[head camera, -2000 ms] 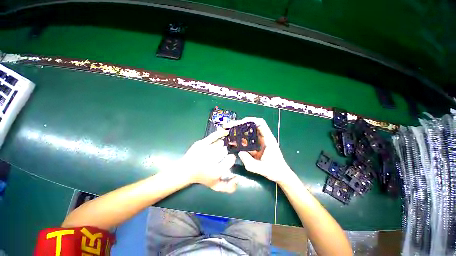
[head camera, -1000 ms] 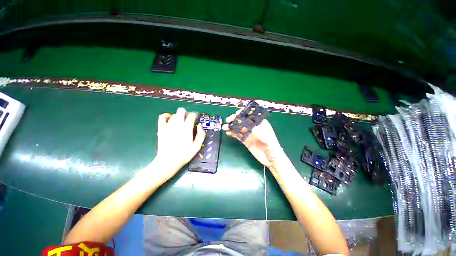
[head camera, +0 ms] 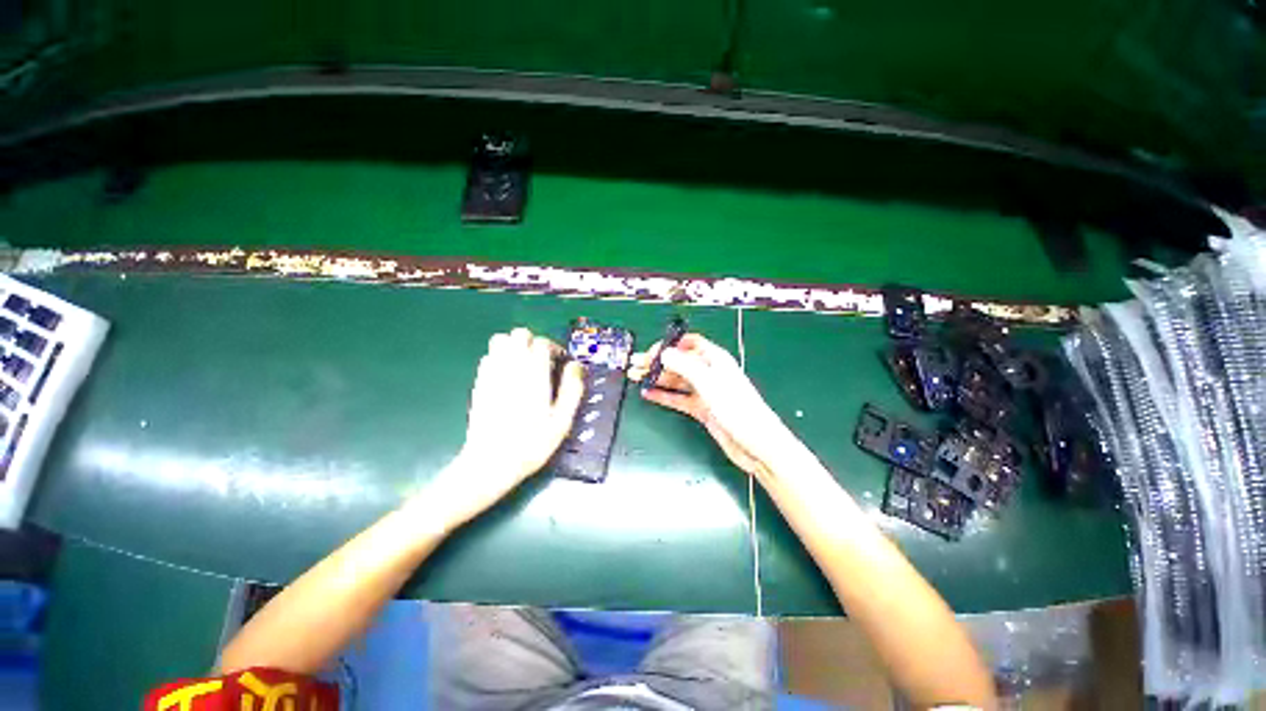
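A black phone body (head camera: 592, 424) lies on the green bench in front of me, its blue and silver circuit board (head camera: 600, 345) exposed at the far end. My left hand (head camera: 517, 406) rests along the phone's left side and holds it. My right hand (head camera: 697, 393) holds a black cover (head camera: 667, 353) by its edge, nearly edge-on, just right of the circuit board and apart from it. The cover's face is mostly hidden.
A loose pile of black covers (head camera: 958, 452) lies on the right, beside a tall stack of clear ribbed trays (head camera: 1194, 458). A white tray (head camera: 53, 403) is at the far left. Beyond the worn edge strip (head camera: 555, 278), another phone (head camera: 496, 188) lies on the green belt.
The cover came out of both hands into my right hand alone, then turned edge-on. My left hand moved to the phone's left side, uncovering the phone.
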